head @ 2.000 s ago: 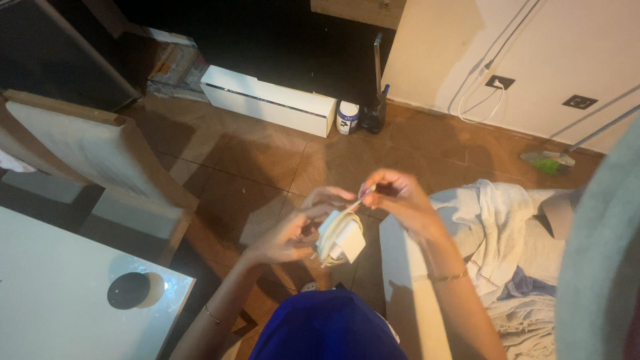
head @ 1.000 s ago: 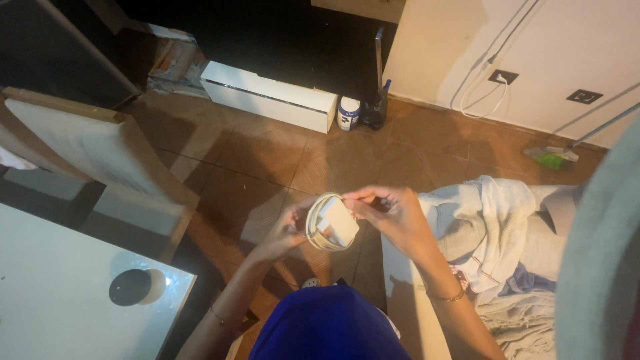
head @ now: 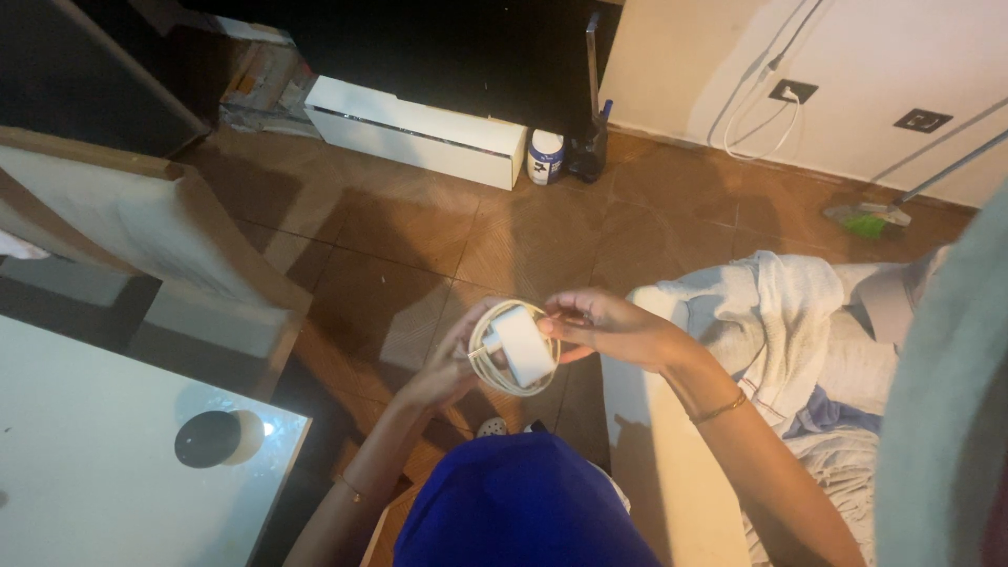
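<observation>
A white power adapter (head: 523,345) lies within the loops of its coiled white cable (head: 487,376), in front of my body at the middle of the head view. My left hand (head: 455,358) holds the coil from its left side, with the fingers partly hidden behind it. My right hand (head: 602,327) grips the coil's upper right edge between thumb and fingers. A metal plug end (head: 477,353) shows at the coil's left side.
A white table (head: 118,441) with a round black object (head: 207,439) stands at left, beside a chair (head: 228,236). At right, cloths (head: 780,315) lie on a light seat. Ahead are a white drawer unit (head: 417,138), a white-and-blue container (head: 545,157) and a broom (head: 870,220).
Two seconds ago my right hand held a strand of cable out at the coil's upper right; now it is against the coil. The adapter and coil have turned, and the adapter's broad face shows.
</observation>
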